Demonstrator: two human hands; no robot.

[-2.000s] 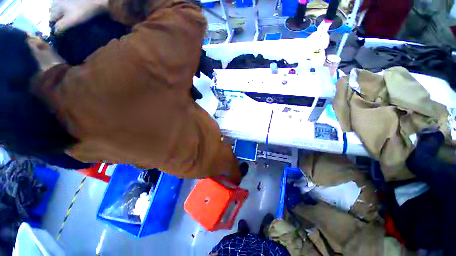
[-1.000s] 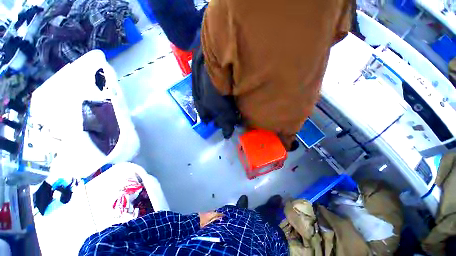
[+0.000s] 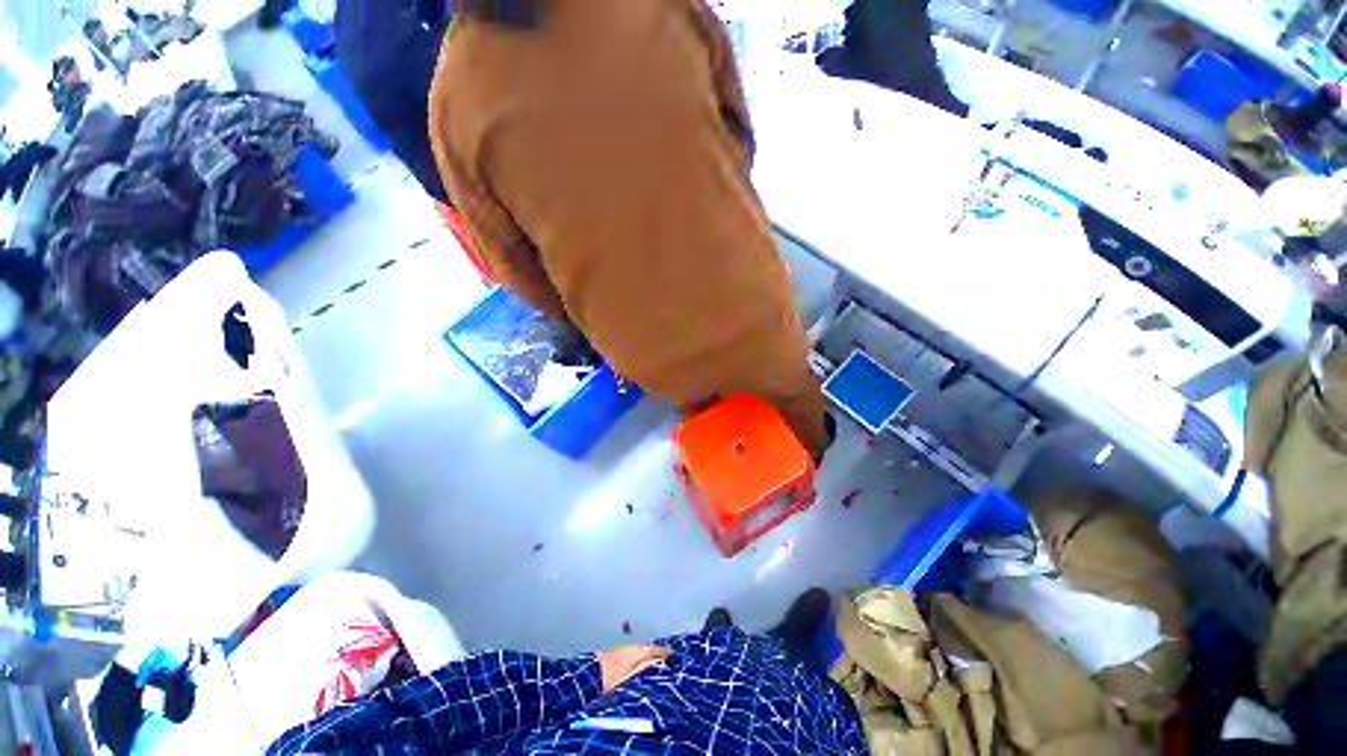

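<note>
My left hand (image 3: 632,665) is small and partly hidden at the bottom, at the end of a dark blue checked sleeve. It lies against my front; the fingers are not clear. My right hand is not in view. Nearest in front are a red-orange plastic stool (image 3: 743,462) on the floor and khaki garments (image 3: 1019,665) heaped at the lower right, around a blue bin (image 3: 953,539). A white sewing machine (image 3: 1152,251) lies on the white table (image 3: 886,192) at the right.
A person in a brown top (image 3: 621,192) stands beyond the stool, by the table. A blue bin with clear plastic (image 3: 510,347) is on the floor. White troughs (image 3: 133,384) stand at the left, with dark garments (image 3: 177,192) heaped behind. Black cloth (image 3: 894,52) is at the table's far end.
My view has swung left and down from the machine table since the first frame. The person in brown has shifted left since the second. My left hand stays against my front.
</note>
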